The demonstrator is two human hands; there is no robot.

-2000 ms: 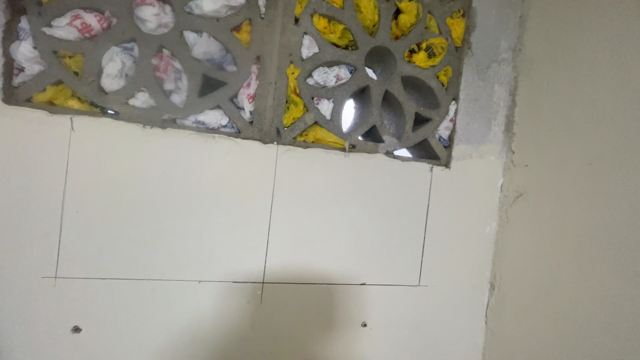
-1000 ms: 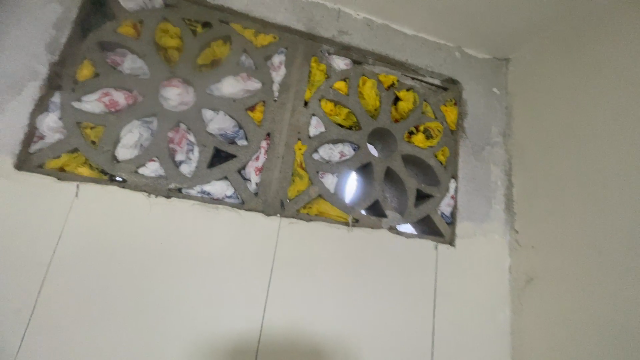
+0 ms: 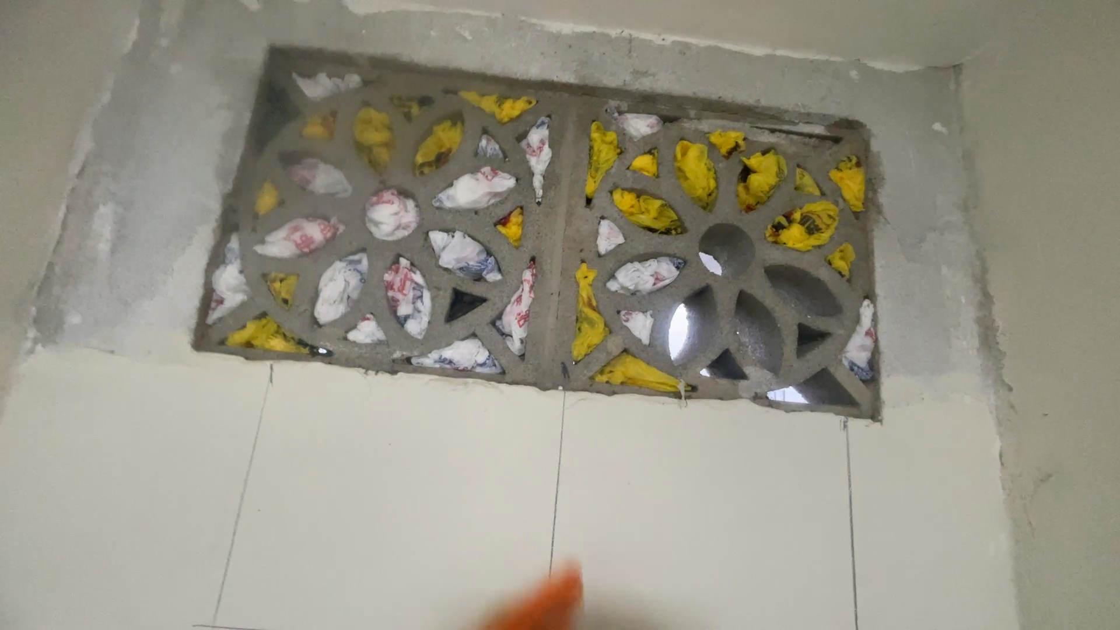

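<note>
Two concrete ventilation blocks with petal-shaped openings are set side by side in the wall, the left block (image 3: 420,289) and the right block (image 3: 770,249). White plastic bags (image 3: 392,214) and yellow plastic bags (image 3: 696,175) are stuffed into most openings. Several openings at the lower right of the right block hold no bag, and light shows through some. Pencil lines (image 3: 556,490) run down the cream wall below the blocks. A blurred orange object (image 3: 542,604) pokes in at the bottom edge; what it is and what holds it cannot be told. Neither of my hands is in view.
Rough grey cement (image 3: 144,227) surrounds the blocks. At the right, the adjoining wall (image 3: 1050,262) meets this one in a corner with a ragged plaster edge. Overhead is a pale ceiling (image 3: 787,26). A horizontal pencil mark (image 3: 223,626) shows at the lower left.
The view has tilted up, bringing the tops of the blocks and the ceiling into sight. The orange object has appeared at the bottom edge.
</note>
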